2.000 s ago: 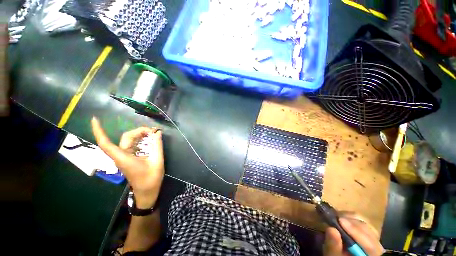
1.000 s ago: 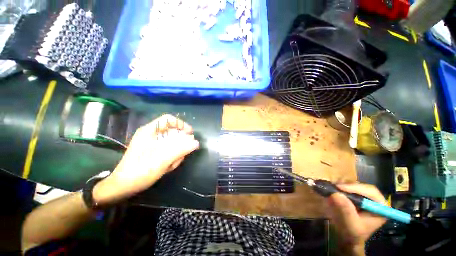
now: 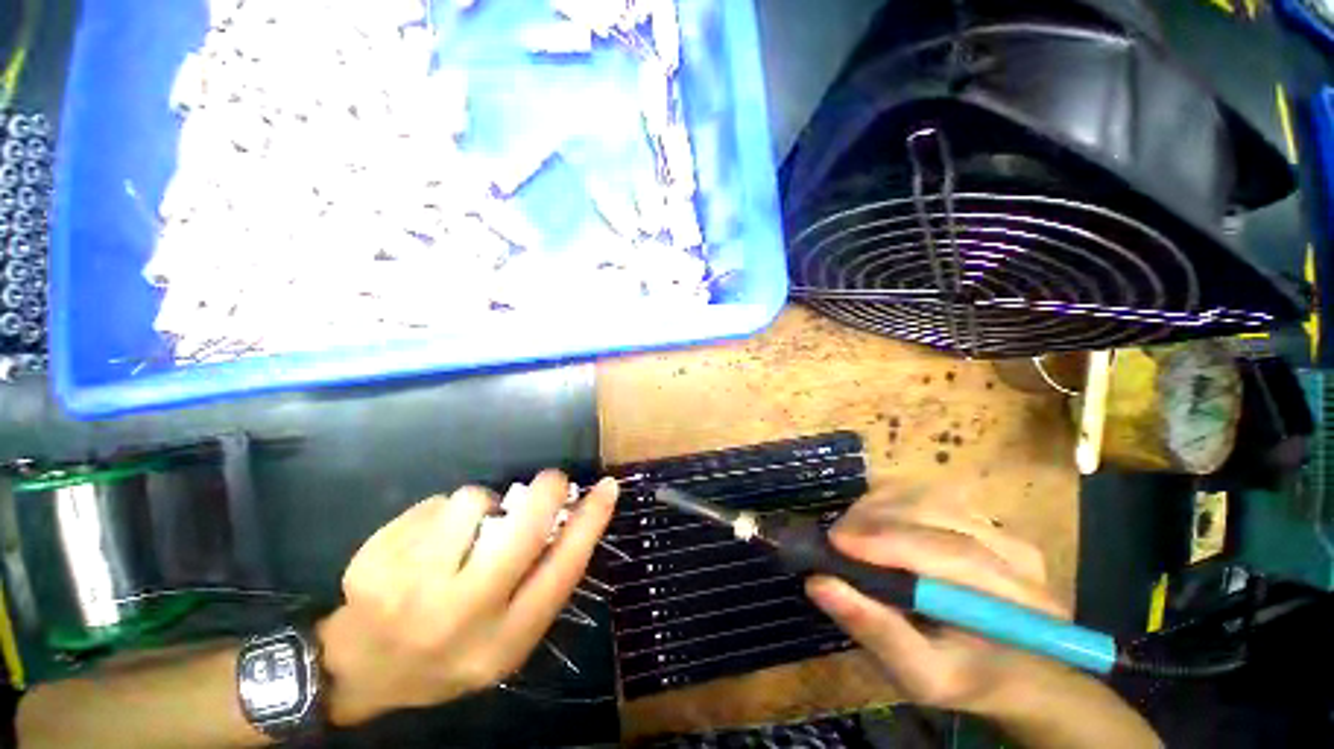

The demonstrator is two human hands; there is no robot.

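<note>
The black panel of narrow strips lies on the tan board. My left hand is at its left edge and holds several small white components, fingertips at the panel's upper left; thin leads stick out below the fingers. My right hand grips the soldering iron by its black grip, the light-blue handle pointing right. The iron's tip is over the panel's upper left, close to my left fingertips. Whether the tip touches is unclear.
A blue bin heaped with white parts is at upper left. The solder reel stands at far left. The black fume fan is at upper right. A yellowish tin and a pale stick are right of the board.
My left hand came from the left, beside the reel, to the panel's left edge with the white components. The iron's tip moved left across the panel. The view moved closer.
</note>
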